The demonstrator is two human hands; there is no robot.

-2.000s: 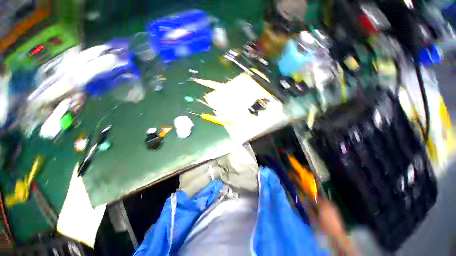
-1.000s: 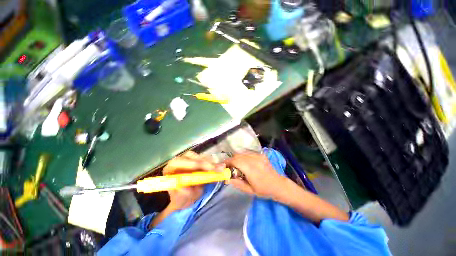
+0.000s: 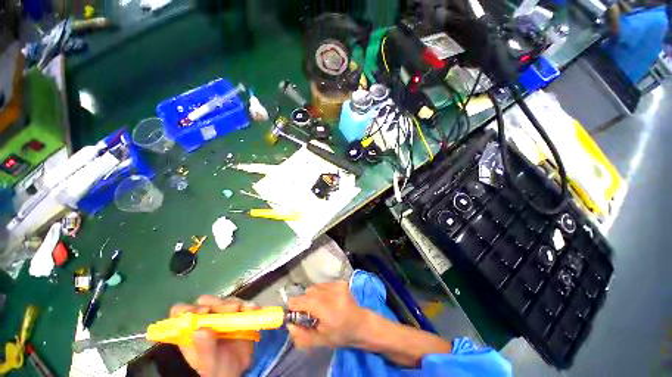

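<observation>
A yellow hand tool (image 3: 236, 321) lies across my lap, a thin metal shaft pointing left and a dark metal end at right. My left hand (image 3: 214, 346) is closed around its body. My right hand (image 3: 328, 313) is closed at the dark metal end; its fingertips partly hide the contact, and a small shiny metal piece shows there. On the mat, a round black display module (image 3: 183, 261) with an orange-gold tail lies beside a crumpled white tissue (image 3: 224, 233). A slim yellow-handled tool (image 3: 271, 214) and a dark watch part (image 3: 325, 185) lie on white paper (image 3: 295, 193).
A black compartment tray (image 3: 508, 258) with round parts stands at right. Blue bins (image 3: 203, 118) and clear cups (image 3: 138, 194) are behind at left. A light-blue bottle (image 3: 357, 121) and tangled cables stand behind the paper. A black pen-like tool (image 3: 101, 289) lies at left. Another person's blue sleeve (image 3: 647, 37) shows far right.
The view has shifted, showing more of the bench's back and right. My hands came together in front with the yellow tool between them; they now appear lower, still on it.
</observation>
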